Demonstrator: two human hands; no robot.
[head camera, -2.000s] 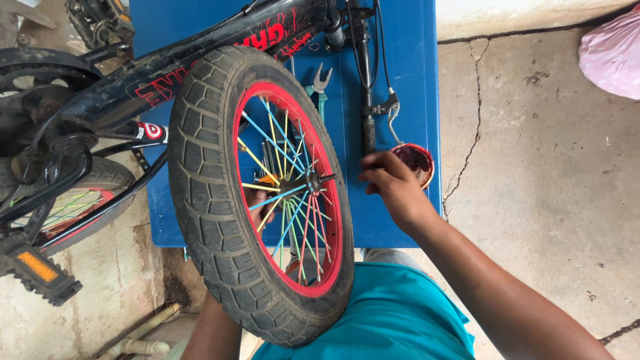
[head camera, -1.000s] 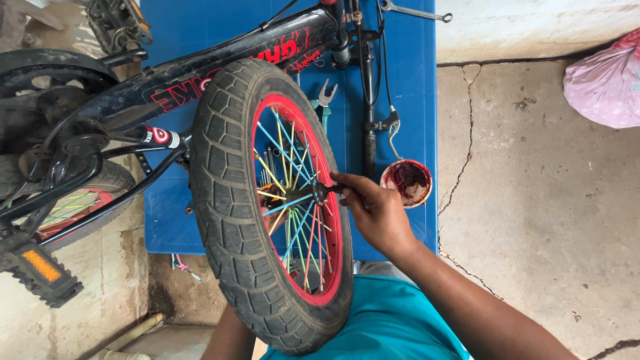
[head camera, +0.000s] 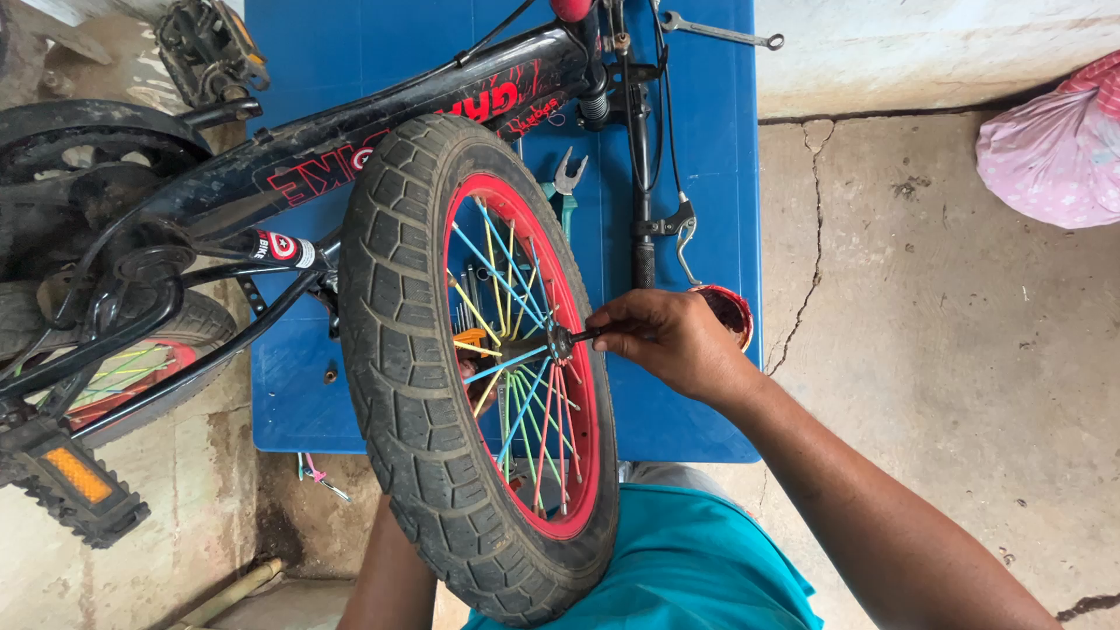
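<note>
A bicycle wheel (head camera: 411, 350) with a black tyre, red rim and coloured spokes stands upright against my lap. My right hand (head camera: 669, 337) pinches the dark threaded axle (head camera: 584, 334), which sticks out of the wheel hub (head camera: 560, 341). Behind the spokes, only part of my left hand (head camera: 477, 385) shows, on the wheel's far side; its grip is hidden. Close beyond my right hand, a round tub of dark grease (head camera: 731, 315) is partly covered by it. The black bicycle frame (head camera: 367, 140) lies across the blue table (head camera: 700, 411), beyond the wheel.
Pliers (head camera: 566, 188) with green handles and a combination wrench (head camera: 722, 31) lie on the table. The handlebar with its brake lever (head camera: 685, 232) is near the tub. At left are a pedal (head camera: 83, 481) and the rear wheel (head camera: 144, 376). A pink cloth bundle (head camera: 1054, 157) rests on the floor.
My right hand has moved from beside the handlebar grip and grease tub to the axle at the hub, where it was one second ago too. The wheel has shifted slightly.
</note>
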